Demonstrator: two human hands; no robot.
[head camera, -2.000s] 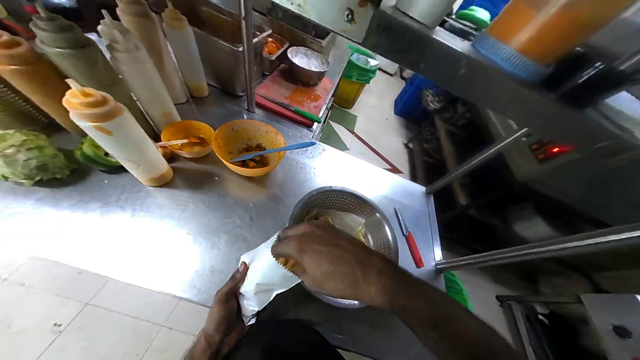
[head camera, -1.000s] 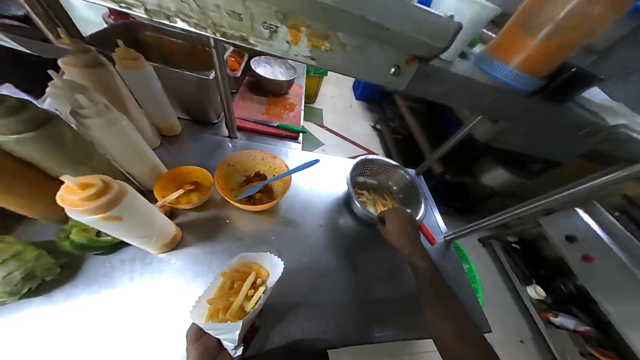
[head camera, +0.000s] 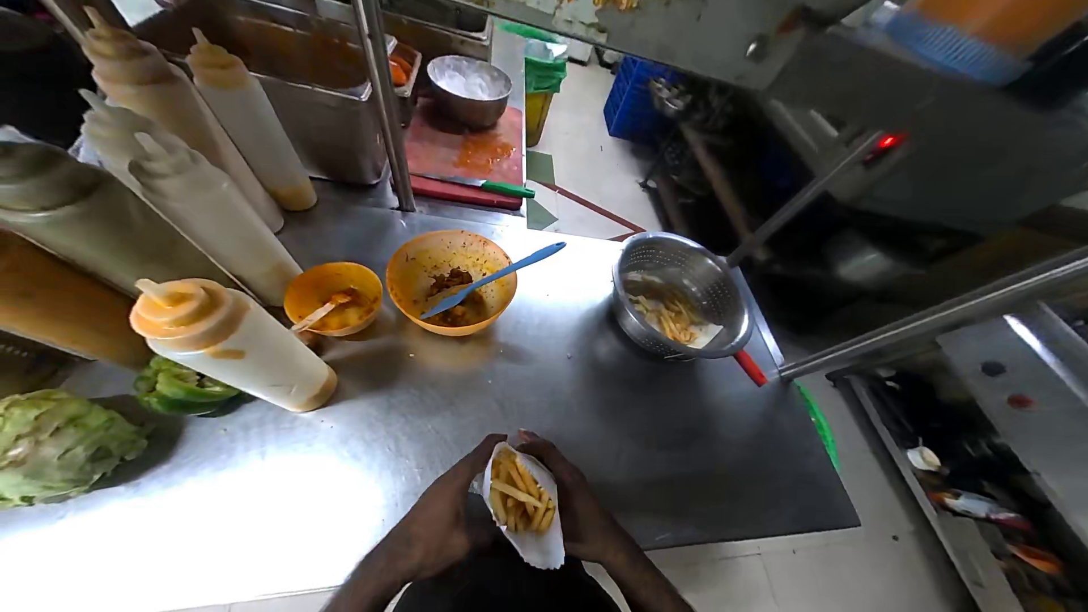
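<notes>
A white paper bag [head camera: 548,544] filled with french fries [head camera: 520,493] is held upright between my two hands at the table's front edge. My left hand [head camera: 450,510] grips its left side, and my right hand [head camera: 582,506] its right side; the fingers are partly hidden behind the paper. Beyond them, to the right, stands a perforated steel colander [head camera: 731,310] with more fries inside. The red handle of a knife [head camera: 750,368] sticks out from beside the colander. An orange bowl [head camera: 399,293] with dark red sauce and a blue spatula [head camera: 493,280] sits farther back.
Squeeze bottles [head camera: 255,357] stand at the left, near a lettuce head [head camera: 64,446], a cut green pepper [head camera: 183,387] and a small orange bowl [head camera: 293,293] with a spoon. Behind are a metal post [head camera: 387,102], a green-handled knife [head camera: 508,189] on a red cutting board [head camera: 425,140] and a steel bowl [head camera: 476,110].
My right hand has left the colander, where it was a second ago, and now holds the bag's right side. More fries show in the bag's mouth than two seconds ago, when my hand covered it.
</notes>
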